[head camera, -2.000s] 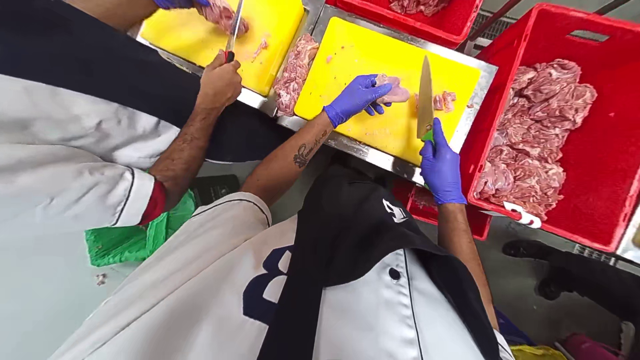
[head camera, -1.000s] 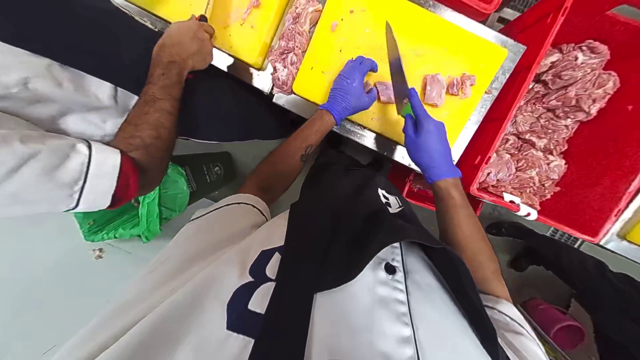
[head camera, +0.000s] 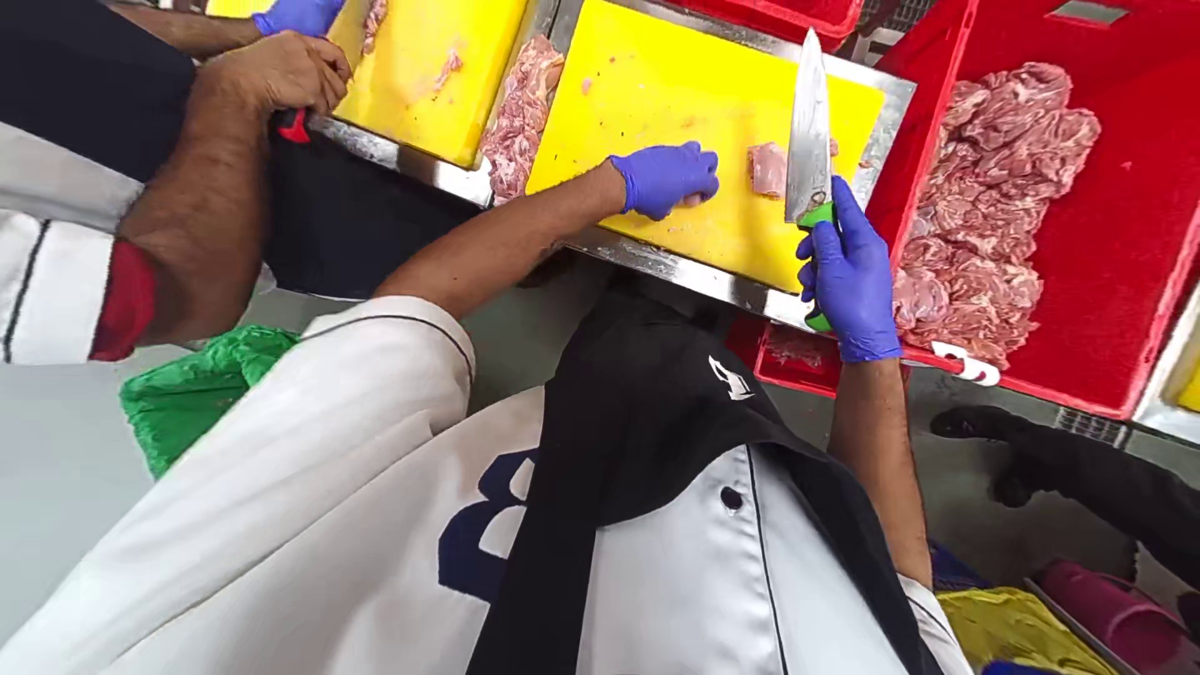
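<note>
My right hand (head camera: 851, 267), in a purple glove, grips the green handle of a kitchen knife (head camera: 809, 131), its blade pointing away from me over the right part of the yellow cutting board (head camera: 684, 103). My left hand (head camera: 667, 178), also gloved, rests low over the board with its fingers curled; a bit of pale meat shows under the fingertips, and whether they grip it is hard to tell. A piece of raw meat (head camera: 768, 170) lies between my left hand and the blade, and another is mostly hidden behind the blade.
Raw meat (head camera: 994, 216) fills part of a large red crate (head camera: 1125, 187) at the right. A strip of meat (head camera: 525, 117) lies left of my board. Beyond it, a co-worker's hand (head camera: 272, 75) holds a red-handled tool near another yellow board (head camera: 436, 56). A small red crate (head camera: 797, 361) sits below.
Two seconds ago my left hand held a meat piece up beside the knife; now it is low over the board. Since one second ago the knife has moved right, away from my left hand.
</note>
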